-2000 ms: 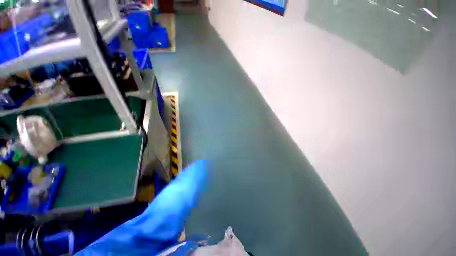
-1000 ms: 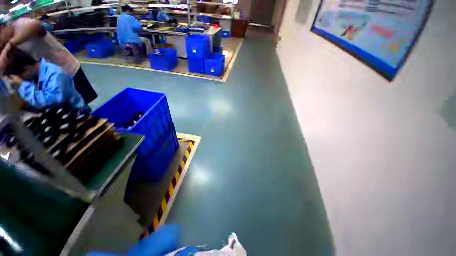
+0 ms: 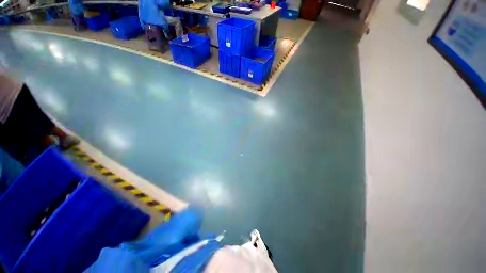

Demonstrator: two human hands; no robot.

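Neither of my hands shows. Blue cloth of my clothing fills the bottom edge, with a crumpled whitish cloth or bag-like piece beside it; what it is, I cannot tell. A large blue plastic crate stands nearest, at the lower left. It is open at the top, and small dark and pale items show inside, too blurred to name.
Yellow-black floor tape runs past the crate. A standing person's dark-clothed legs are at the left edge. Several blue bins and a seated person in blue are by a far bench. A pale wall runs along the right.
The green bench and its rack have passed out of view at the left. The blue crate is now closer at the lower left, and the far bins look nearer.
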